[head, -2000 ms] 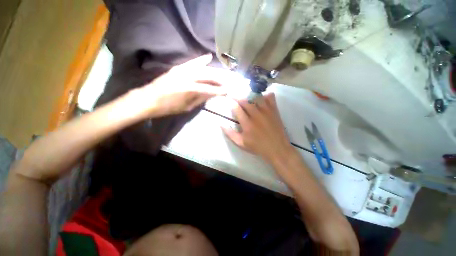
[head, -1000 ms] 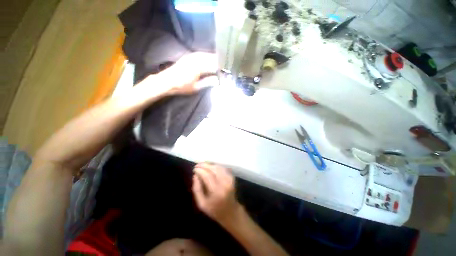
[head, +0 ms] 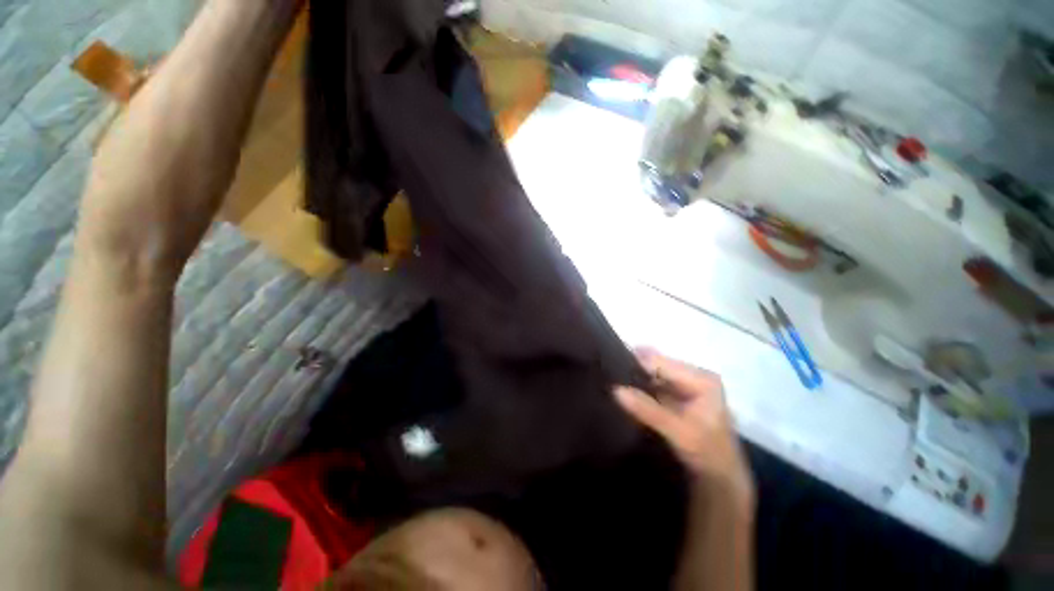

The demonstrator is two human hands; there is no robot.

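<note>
A large dark brown-purple garment (head: pixel 491 254) is lifted off the machine table and hangs from the top edge down over my lap. My left forearm reaches up beside it, but my left hand is cut off by the top edge. My right hand (head: pixel 693 416) pinches the garment's edge between thumb and fingers at the table's front edge. The white sewing machine (head: pixel 832 196) stands at the right, its lamp-lit needle area (head: pixel 670 185) apart from the cloth.
Blue snips (head: pixel 792 343) lie open on the white table (head: pixel 693 329). Orange-red scissor handles (head: pixel 784 245) lie behind them. A small parts tray (head: pixel 948 479) is at the right end. Cardboard (head: pixel 272 185) and grey quilted padding (head: pixel 254 329) are at left. A red stool (head: pixel 306 520) is below.
The cloth has been pulled away from the needle and raised. My left arm has swung upward, its hand leaving the picture. My right hand has moved right and taken hold of the cloth edge.
</note>
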